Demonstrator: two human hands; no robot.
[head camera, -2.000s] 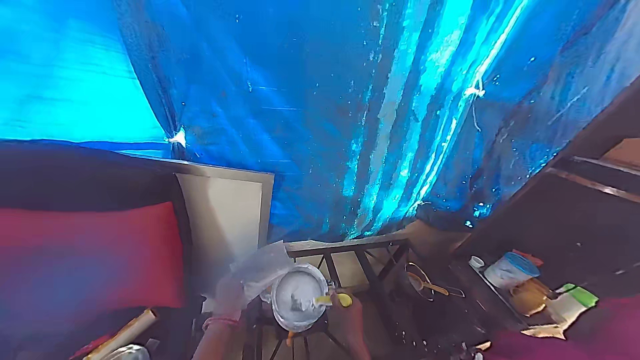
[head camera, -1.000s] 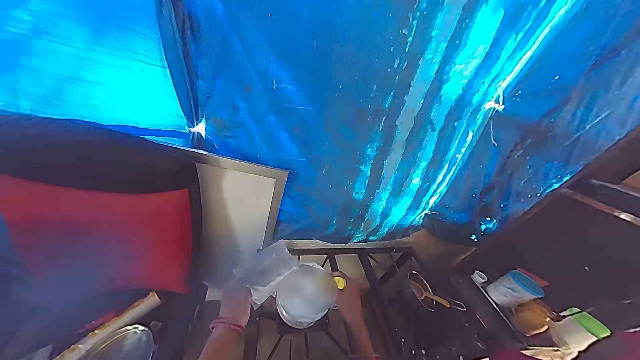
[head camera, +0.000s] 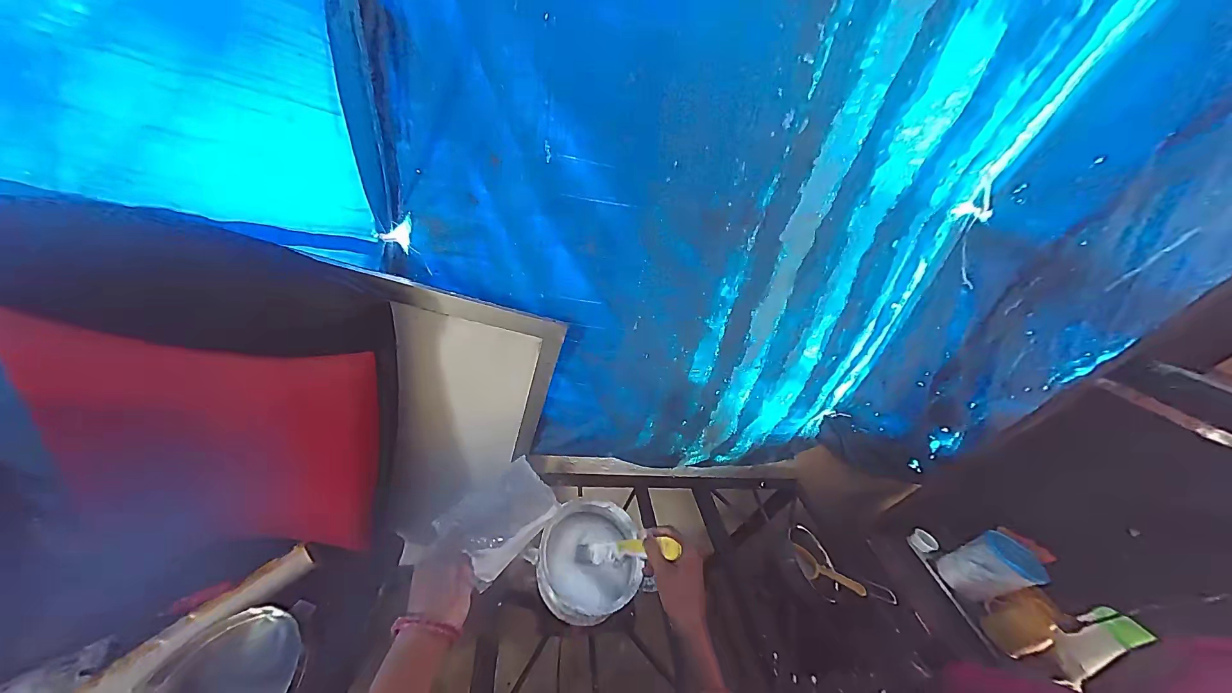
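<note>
A round metal pot (head camera: 589, 563) with whitish contents stands on a dark metal rack (head camera: 664, 486) at the lower middle. My left hand (head camera: 445, 582), with a pink band at the wrist, holds a translucent plastic bag (head camera: 496, 515) close to the pot's left side. At the pot's right rim, my right hand (head camera: 674, 573) grips a yellow-handled utensil (head camera: 635, 548). Its white end is over the pot's contents; whether it is a brush or a spoon is not clear.
Blue plastic sheeting (head camera: 626, 192) hangs ahead. On the right are a strainer (head camera: 826, 568), a blue-lidded container (head camera: 996, 563) and a green-and-white packet (head camera: 1107, 635). A red cloth (head camera: 212, 433), a rolling-pin-like rod (head camera: 231, 602) and a metal plate (head camera: 245, 654) lie left.
The utensil's white end, blurred over the pot one second ago, shows distinctly over the contents now. The left hand stays beside the pot with the bag.
</note>
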